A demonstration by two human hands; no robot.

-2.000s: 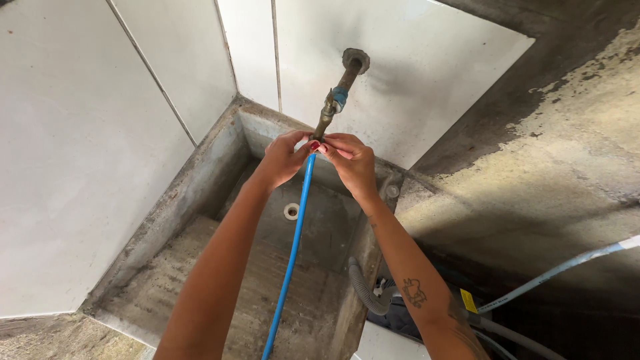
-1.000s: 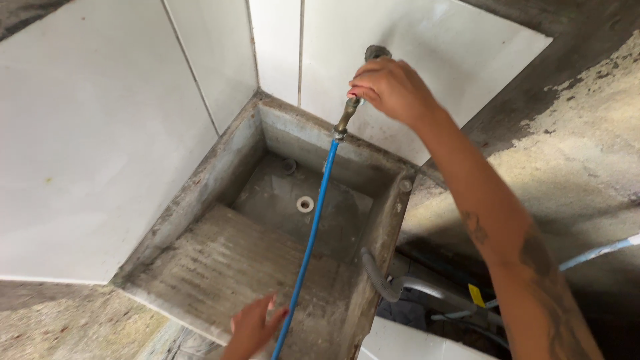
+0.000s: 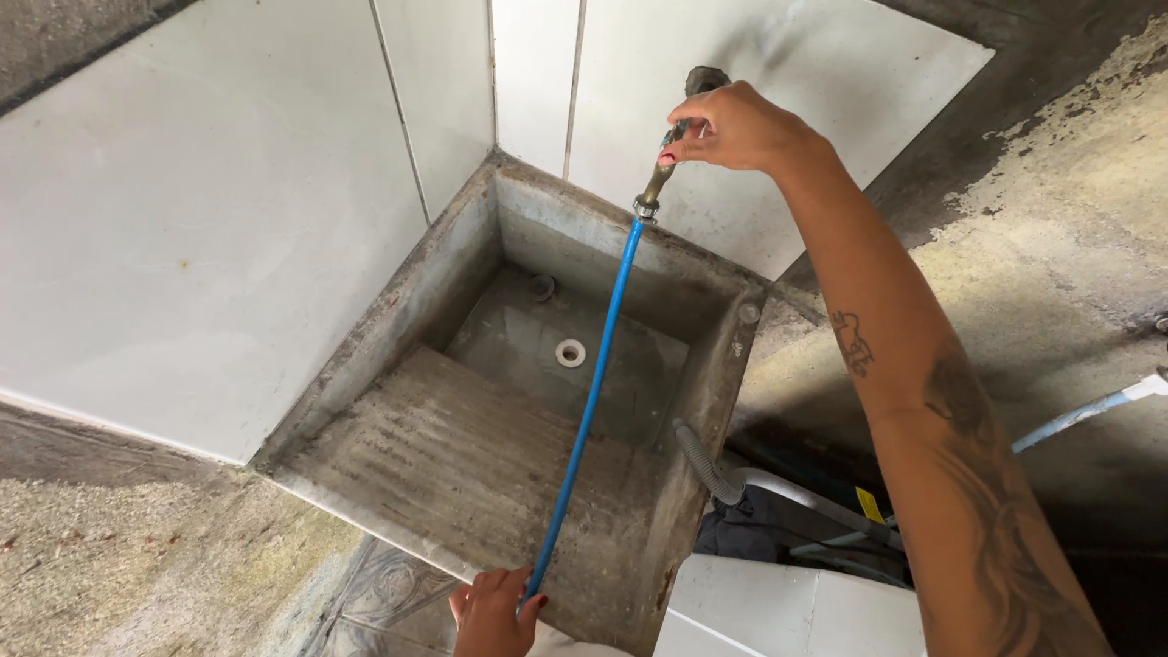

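A blue hose (image 3: 598, 374) hangs from the end of a metal wall faucet (image 3: 656, 184), joined there by a metal clamp or collar (image 3: 646, 209). It crosses over a concrete laundry sink (image 3: 401, 301) with a ribbed washboard slope. My right hand (image 3: 735, 128) grips the upper part of the faucet near the wall, its fingers partly hiding the handle. At the sink's front edge my left hand (image 3: 497, 607) is closed around the lower part of the hose; the hose beyond it is hidden.
A white drain ring (image 3: 570, 353) lies in the basin floor. A grey corrugated hose (image 3: 707, 465) hooks over the sink's right wall. Below right stands a white appliance (image 3: 789, 607). White panels (image 3: 210, 228) cover the walls, and a light blue pipe (image 3: 1077, 415) is at the far right.
Both hands were at the joint of hose and faucet two seconds back. The right moved up onto the faucet; the left came down to the front edge and took hold of the hose.
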